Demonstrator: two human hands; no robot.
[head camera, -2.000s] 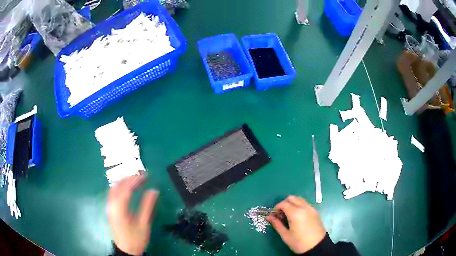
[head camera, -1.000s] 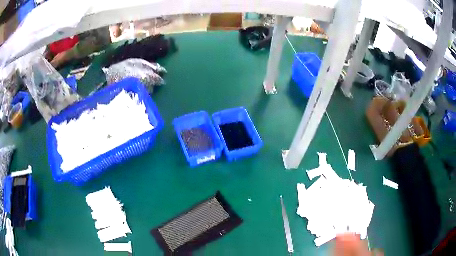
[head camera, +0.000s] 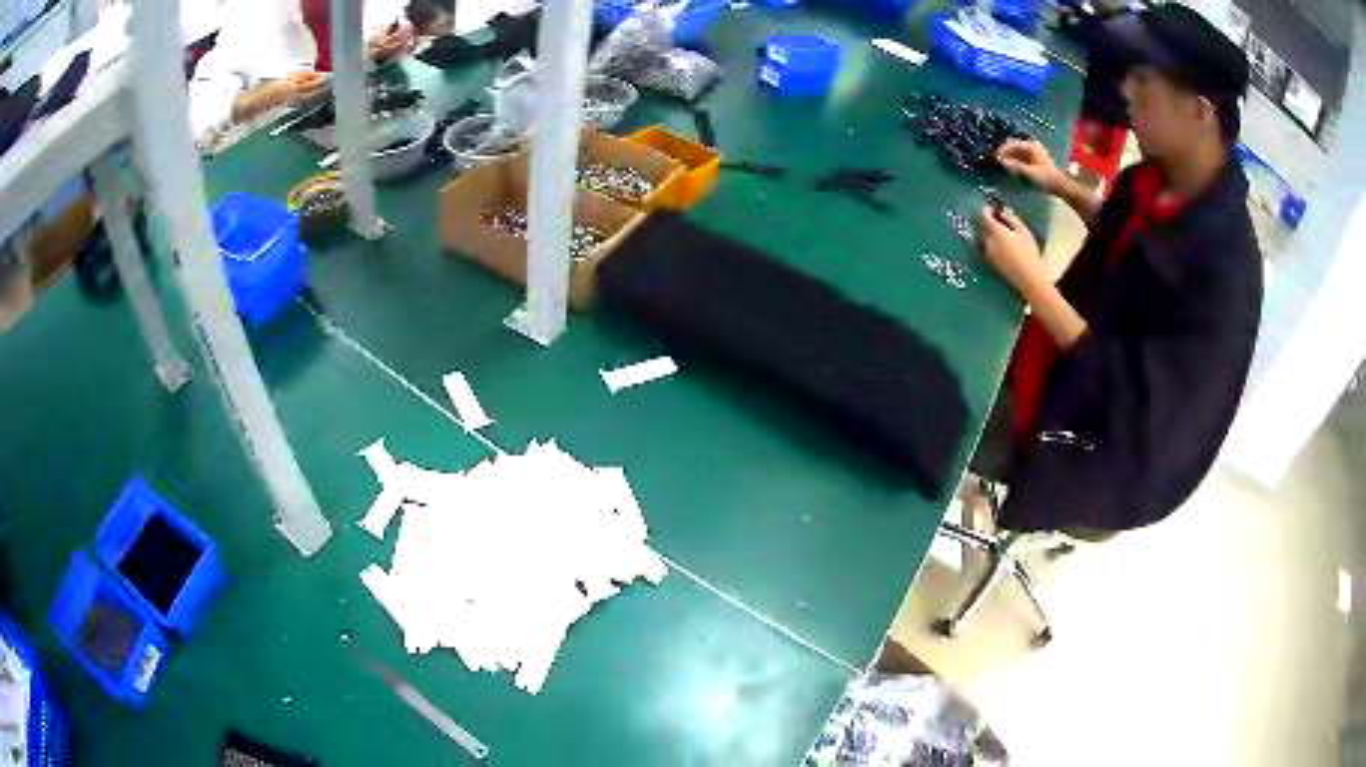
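Neither of my hands is in the picture. Nearest in front of me is a large loose pile of white strips on the green bench top. Single white strips lie apart from it, one at its upper left and one at its upper right. Spare tweezers lie alone below left of the pile. A corner of the black parts tray shows at the bottom edge; the rest is cut off.
Blue bins, one dark inside and one grey, stand left. Metal posts rise from the bench. A cardboard box and long black bundle lie beyond. A seated person works at right. A plastic bag is at bottom right.
The view has swung far to the right. The pile, posts and bins have shifted left in the picture, and the seated person has come into view. The hand seen at the pile's lower edge has left view.
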